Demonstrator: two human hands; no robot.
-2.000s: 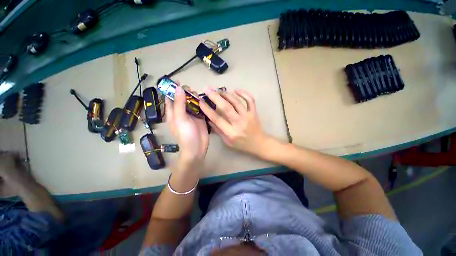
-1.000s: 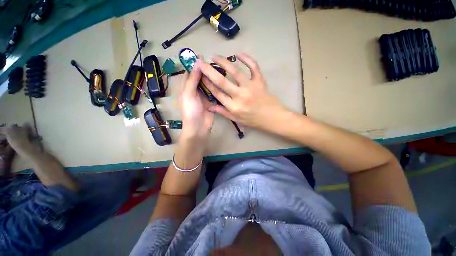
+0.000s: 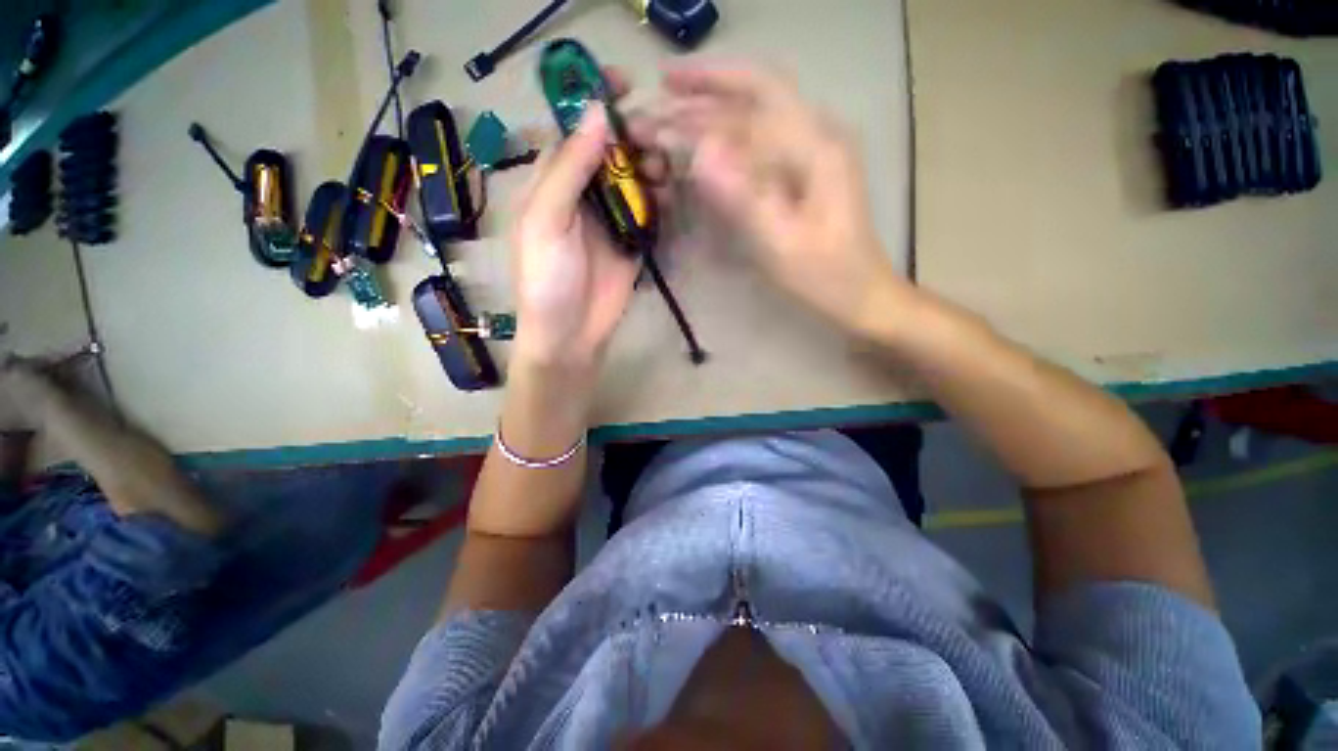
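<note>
My left hand (image 3: 569, 272) holds an unfinished unit, a black lower case (image 3: 624, 198) with a yellow-orange part inside. A green circuit board (image 3: 572, 81) shows at its far end, beyond my thumb. The unit's thin black cable (image 3: 675, 316) points toward the bench's near edge, with a small dark plug at its end. My right hand (image 3: 785, 184) is blurred, just right of the unit, apart from the case, with fingers spread. I see nothing held in it.
Several unfinished units (image 3: 379, 198) with cables and green boards lie at left. Another unit (image 3: 682, 15) is cut off at the top. Stacked black covers (image 3: 1237, 129) stand at right, and more dark stacks (image 3: 88, 176) at far left. Another person's arm (image 3: 110, 455) is at lower left.
My right hand has come off the unit and moved right. The case's yellow-orange inside and green board show more. The whole view has shifted, with the bench things higher in the picture.
</note>
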